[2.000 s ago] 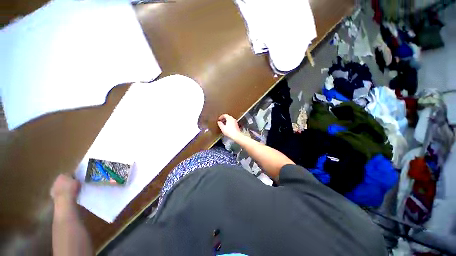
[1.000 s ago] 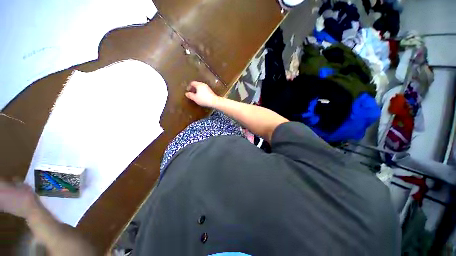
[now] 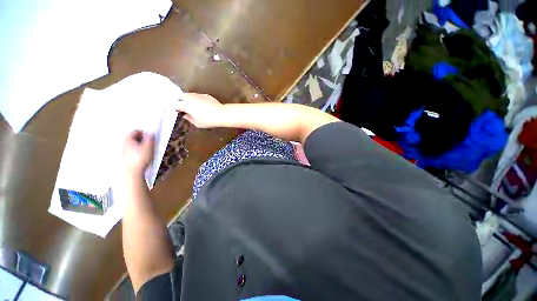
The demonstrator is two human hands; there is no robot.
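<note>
The white cut sleeve stack [image 3: 97, 135] lies on the brown table, rounded cap at the top. Its near edge is raised or folded, and a dark brown patterned patch [image 3: 173, 150] shows beside it. My right hand [image 3: 200, 110] holds this edge near the cap between thumb and fingers. My left hand [image 3: 138, 153] is on the stack, blurred, fingers curled; whether it grips a layer is unclear. The small open box [image 3: 85, 201], with blue and green items in it, sits on the stack's lower end.
A larger white panel [image 3: 53, 47] with a curved edge lies at the upper left. A thin dark line and small scraps cross the brown table [image 3: 259, 35]. Coloured cloth piles [image 3: 436, 111] and offcuts lie on the floor at the right. A white-and-dark object [image 3: 29, 270] shows at lower left.
My right hand has moved left from the bare table onto the stack's edge. My left hand has come from the far left onto the stack. The near edge has lifted and the patterned patch appeared.
</note>
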